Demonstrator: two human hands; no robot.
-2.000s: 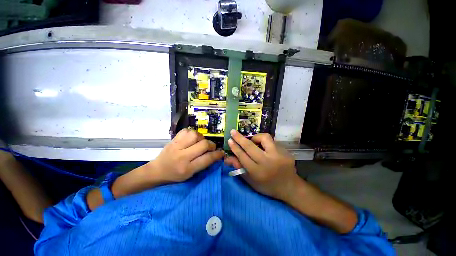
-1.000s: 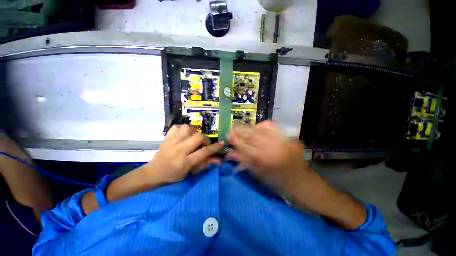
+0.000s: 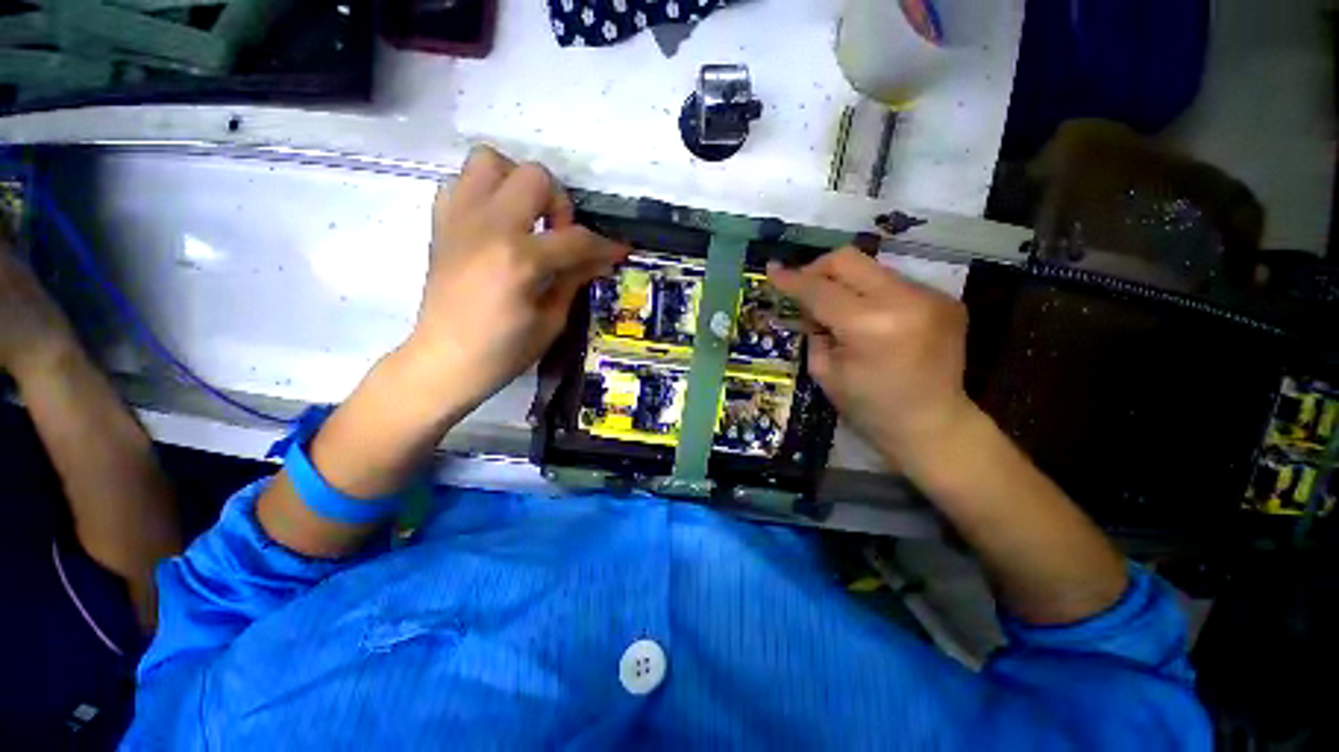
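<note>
A black square carrier (image 3: pixel 564 385) lies on the rails in front of me with two yellow-edged circuit boards (image 3: pixel 642 353) in it. A green hold-down bar (image 3: pixel 714 347) crosses the carrier from its far edge to its near edge. My left hand (image 3: pixel 507 279) is at the carrier's far left corner, its fingertips at the upper board's left part. My right hand (image 3: pixel 878 332) is at the far right, its thumb and finger pinched at the upper board's right corner. Whether either hand grips something small cannot be told.
Conveyor rails (image 3: pixel 353 159) run left and right. A dark conveyor section at right bears another carrier's boards (image 3: pixel 1295 448). Beyond are a black-and-silver object (image 3: pixel 720 112), a white cup (image 3: pixel 886 56), a polka-dot cloth (image 3: pixel 624 18) and a black tray (image 3: pixel 350 62). Another person's arm (image 3: pixel 91 426) is at left.
Both hands have moved from the carrier's near edge, at the bar's near end, to its far side, left and right of the bar. The view has shifted, showing more of the bench.
</note>
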